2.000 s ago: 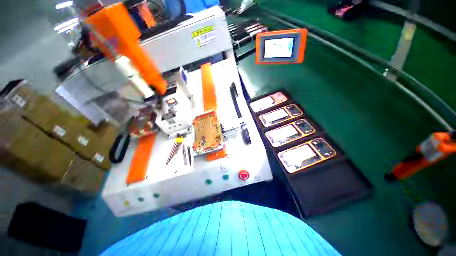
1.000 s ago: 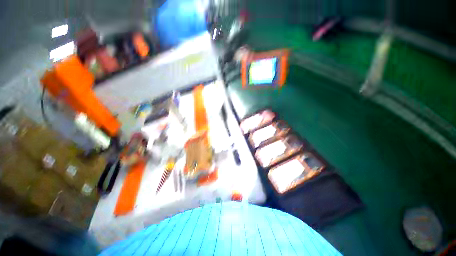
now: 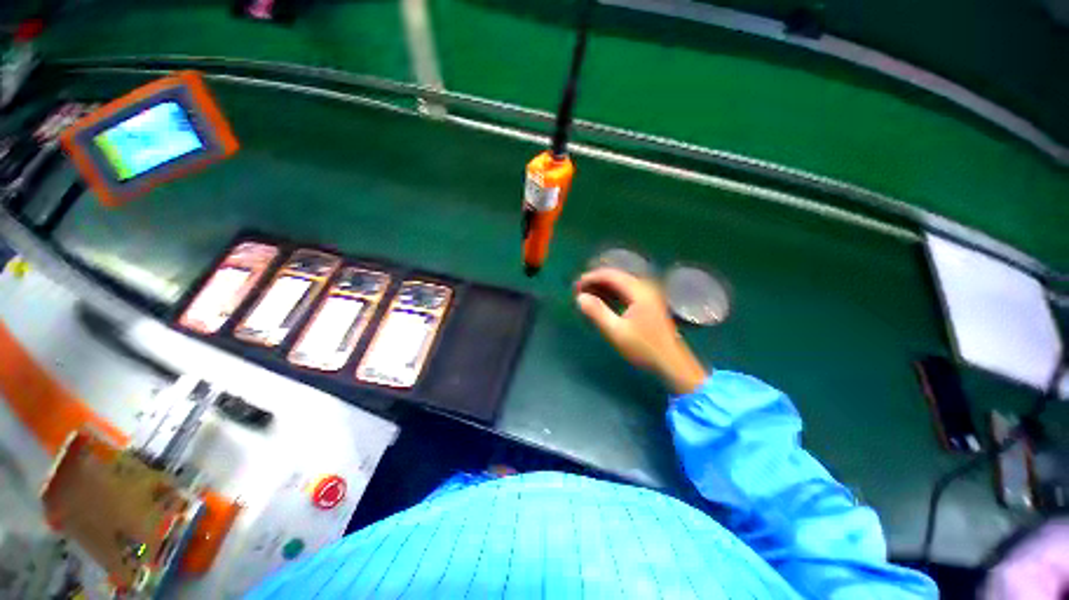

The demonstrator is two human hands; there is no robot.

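Observation:
My right hand [image 3: 633, 322] is over the green bench, its thumb and fingers curled with a gap between them; nothing shows in it. It partly covers the left of two round dishes [image 3: 621, 263]; the other dish [image 3: 696, 294] lies just right of it. An orange electric screwdriver [image 3: 546, 211] hangs from a black cable to the left of the hand, not touching it, tip down. A black phone tray [image 3: 481, 352] left of that holds several phone assemblies [image 3: 404, 334] side by side; its right end holds no phone. My left hand is not in view.
An orange-framed control screen [image 3: 152, 138] stands at the upper left. The white machine [image 3: 276, 463] with a red knob [image 3: 328, 491] and brownish fixture [image 3: 106, 504] is at the lower left. White sheets [image 3: 996, 307], a dark phone-like object [image 3: 945, 402] and a cable lie at the right.
The view has swung right, so the machine and tray sit farther left. My right hand, the dishes and the hanging screwdriver are now in view.

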